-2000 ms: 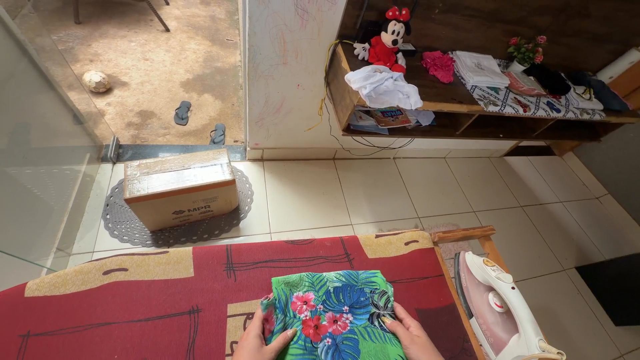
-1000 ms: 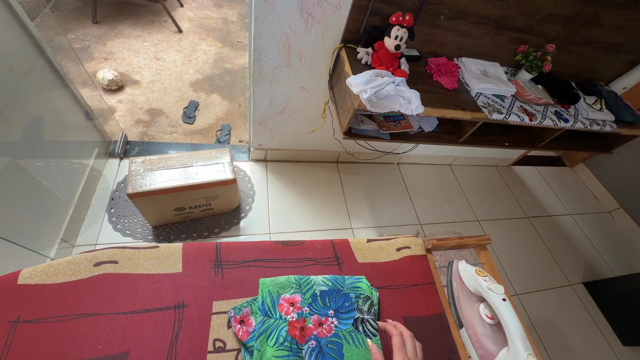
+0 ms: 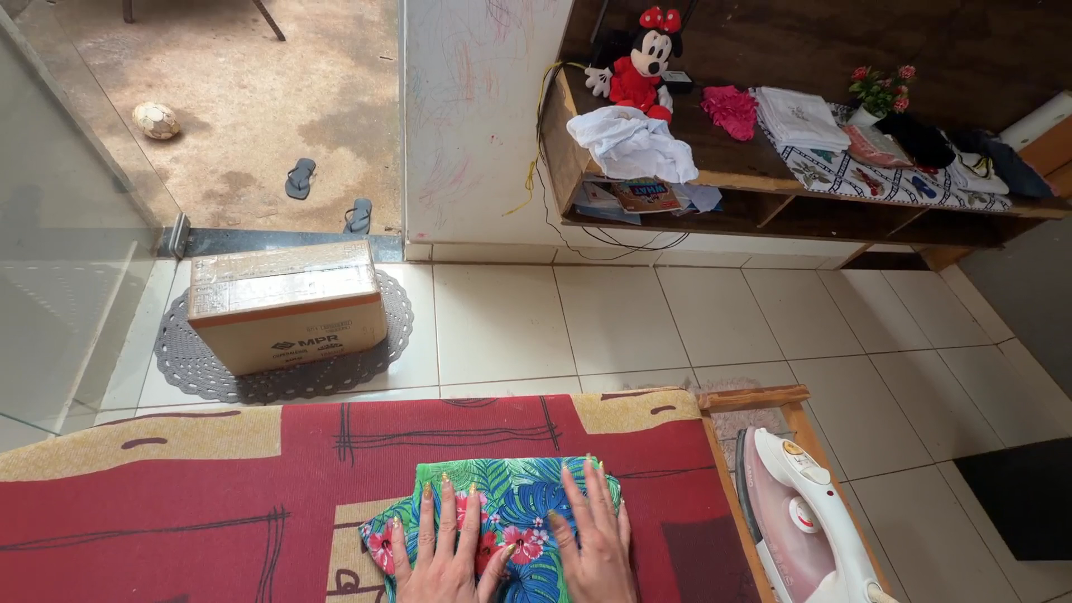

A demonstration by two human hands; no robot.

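A folded cloth with a green, blue and red tropical print [image 3: 519, 494] lies on the red patterned cover of an ironing board [image 3: 653, 502]. My left hand [image 3: 448, 544] rests palm down on its left part, fingers spread. On its right part my right hand [image 3: 593, 536] lies flat, fingers pointing away from me. Neither hand grips the cloth. A white and pink clothes iron [image 3: 804, 511] rests on the board's wooden end frame [image 3: 758, 536], to the right of my right hand.
Beyond the board, a taped cardboard box [image 3: 289, 310] sits on a grey crocheted rug [image 3: 184, 352]. A wooden shelf unit [image 3: 720, 167] at back right holds a plush doll [image 3: 645, 71], a white cloth [image 3: 632, 144] and folded fabrics [image 3: 800, 117]. Flip-flops [image 3: 300, 178] lie outside the doorway.
My left hand, out of view one second ago, is now on the cloth. My right hand has moved from the cloth's right edge onto its top.
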